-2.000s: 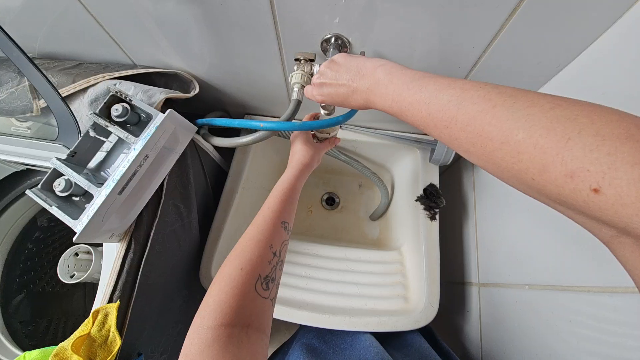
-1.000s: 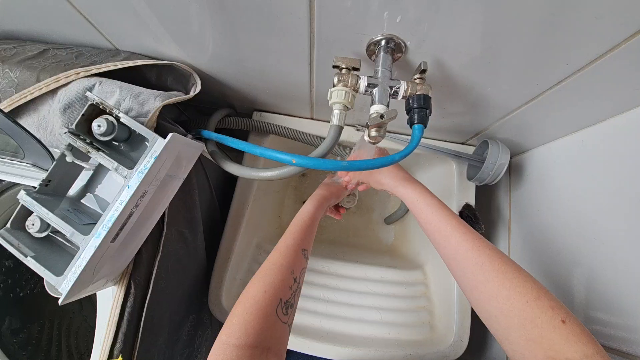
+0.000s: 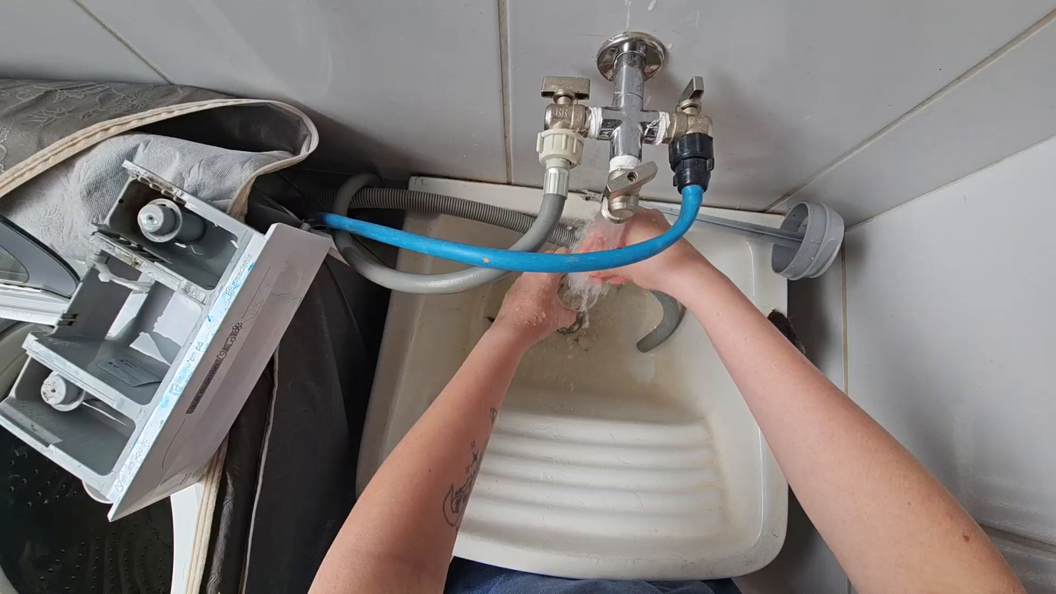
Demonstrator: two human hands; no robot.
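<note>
Water runs from the chrome tap (image 3: 624, 188) on the wall into the white laundry sink (image 3: 594, 561). In the stream, under the tap and behind a blue hose (image 3: 528, 261), is my right hand (image 3: 643, 252), its fingers partly hidden by water and hose. My left hand (image 3: 535, 309) is lower and to the left, its fingers curved beside the splashing water; a small roundish thing by its fingertips, perhaps the drain, is too blurred to tell. A grey hose (image 3: 544, 224) joins the left valve, and the blue hose the right valve.
A detergent drawer (image 3: 239, 355) rests tilted on the covered washing machine at left. A grey drain hose (image 3: 660, 323) bends down into the sink. A grey plastic cup-shaped part on a rod (image 3: 808, 241) lies across the sink's back right corner. Tiled walls stand behind and at right.
Two seconds ago both hands were up at the tap fittings; now they are lower, in running water. Since one second ago my hands have moved apart. The view has shifted.
</note>
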